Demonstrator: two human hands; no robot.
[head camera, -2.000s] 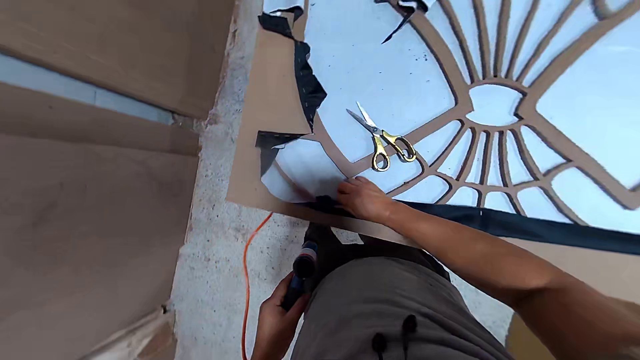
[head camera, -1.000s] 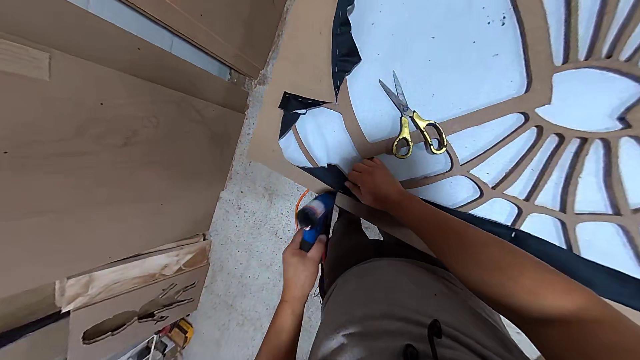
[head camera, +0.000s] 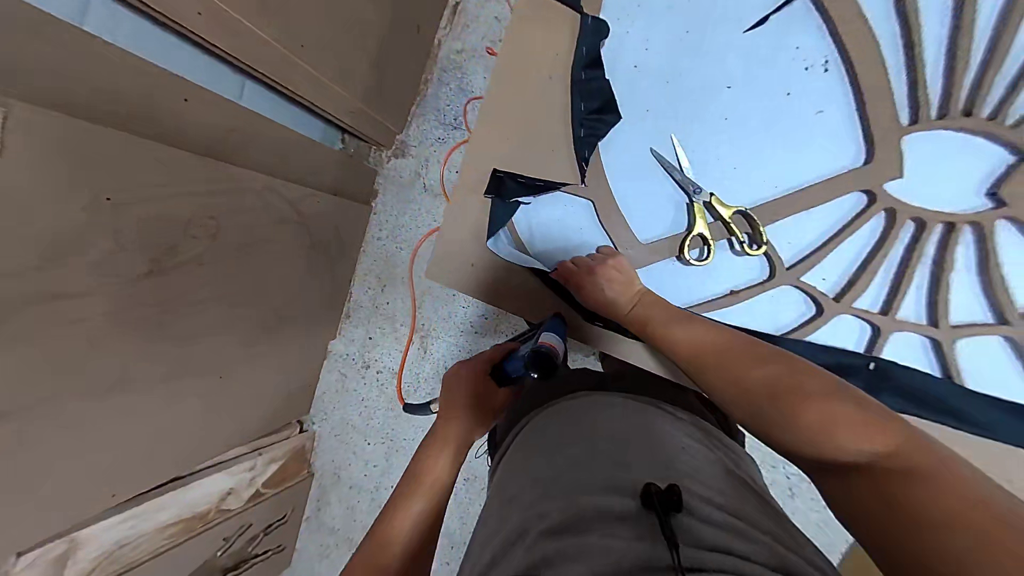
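My left hand (head camera: 476, 392) grips a dark blue air stapler (head camera: 540, 352), held below the near edge of a brown fibreboard panel (head camera: 512, 96). My right hand (head camera: 604, 280) pinches the edge of the fabric, black on one face and white on the other, near the panel's near left corner. Black folded fabric (head camera: 596, 96) with a row of staples runs along the left side. Gold-handled scissors (head camera: 708, 204) lie with blades parted on the white fabric (head camera: 720, 88), over the cut-out bars of the panel.
An orange hose (head camera: 412, 312) runs over the speckled concrete floor (head camera: 352, 448) to the stapler's side. Large brown boards (head camera: 176, 264) stand or lie at the left, with a cut wooden piece (head camera: 256, 552) at the lower left. An earphone cord (head camera: 664, 512) hangs over my shirt.
The stapler in my left hand has turned and now sits beside the panel's near edge. My right hand has pulled the fabric edge at the corner, which lies differently. The view has shifted.
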